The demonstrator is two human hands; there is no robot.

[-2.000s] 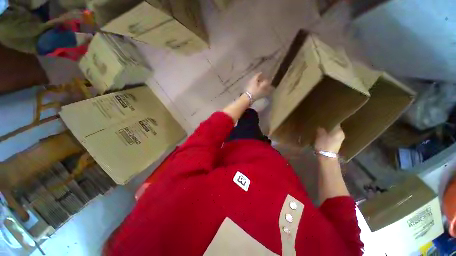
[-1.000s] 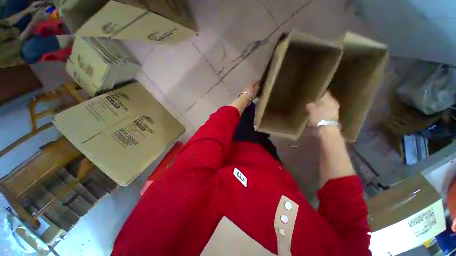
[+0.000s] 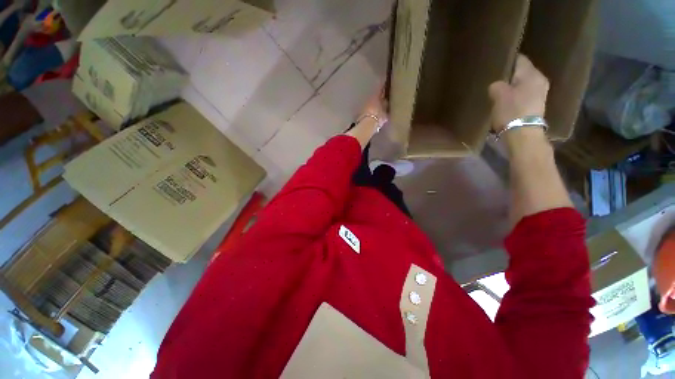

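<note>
Open cartons [image 3: 462, 81] stand side by side in front of me, their dark insides facing me; their far ends are cut off by the top edge. My right hand [image 3: 522, 92] grips the shared rims between two of the openings, fingers closed over the cardboard. My left hand [image 3: 376, 111] is at the left side of the left carton; its fingers are mostly hidden against that side, so its hold is unclear.
Flat carton blanks [image 3: 166, 178] lie at left above a bundled stack of cardboard [image 3: 81, 259] by a wooden chair frame. More cartons [image 3: 122, 81] stand upper left, near a person's arm. Clear plastic [image 3: 629, 104] lies right. A printed carton [image 3: 622, 289] is lower right.
The open cartons have turned so their openings face me and have shifted away toward the top edge. My right hand has moved up and right with them; my left hand stays at their left side.
</note>
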